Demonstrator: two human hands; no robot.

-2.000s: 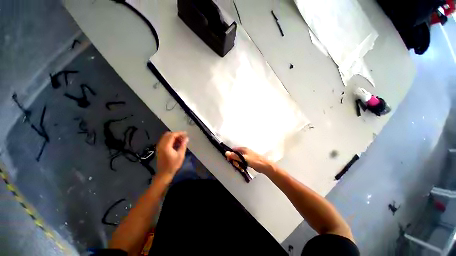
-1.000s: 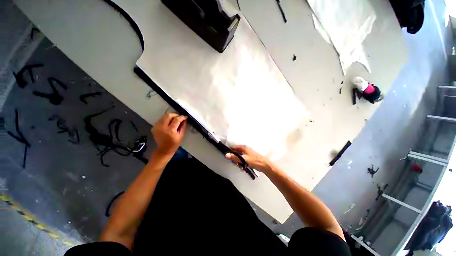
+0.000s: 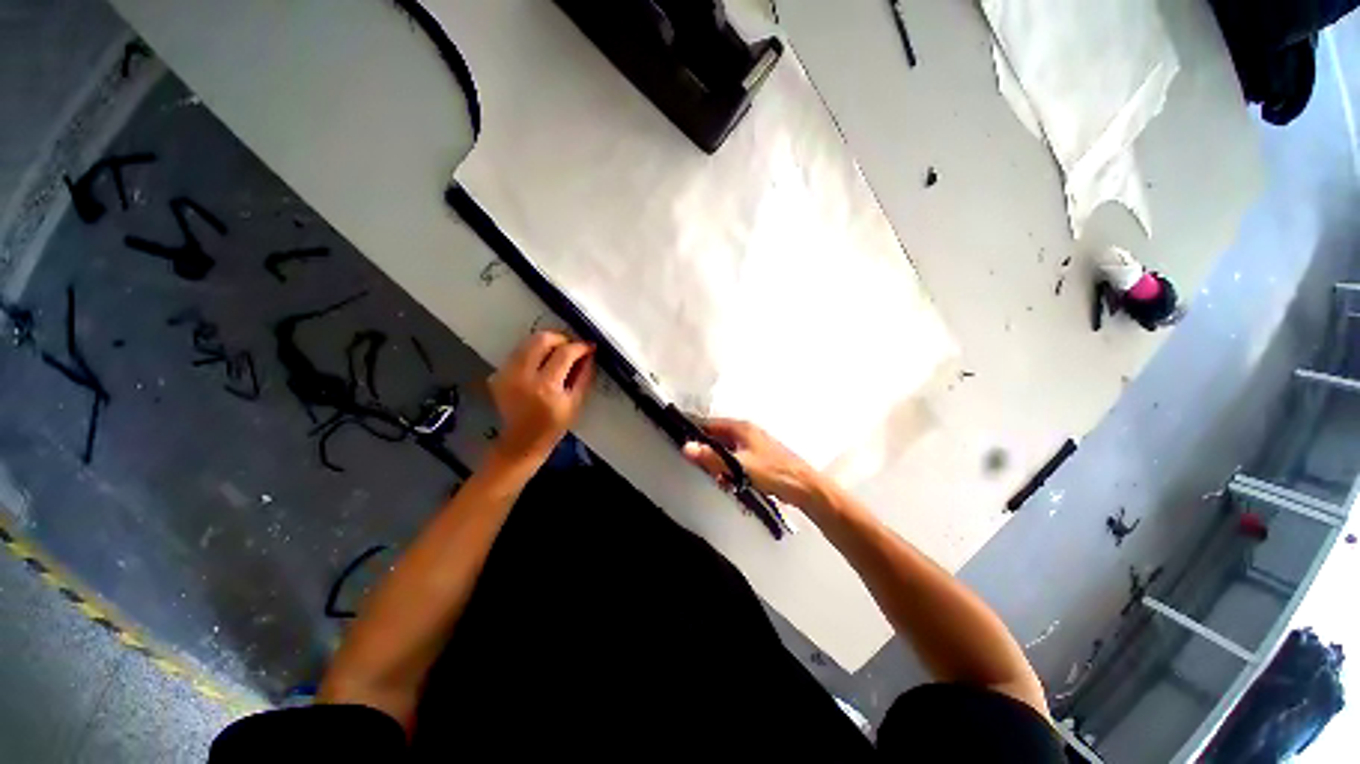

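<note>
The off-white paper pattern piece (image 3: 671, 239) lies on the pale table. Dark fabric (image 3: 515, 263) shows as a narrow rim along its edge nearest me and around its curve. My right hand (image 3: 741, 457) is closed around the black handles of the shears (image 3: 735, 475), at the near edge of the pattern; the blades are hard to make out against the dark fabric. My left hand (image 3: 545, 384) has its fingertips pinched on the dark fabric rim, up and left of the shears. The black tape dispenser (image 3: 701, 67) sits on the paper.
A loose white piece (image 3: 1077, 105) and a pink, white and black item (image 3: 1140, 290) lie on the table (image 3: 850, 605). A black strip (image 3: 1041, 475) lies at its right edge. Dark scraps (image 3: 321, 373) litter the floor. A metal rack (image 3: 1298, 500) stands at right.
My left hand, lifted off the fabric two seconds ago, has come to the dark rim and pinches it. My right hand stays on the shears near the same place. The view has shifted.
</note>
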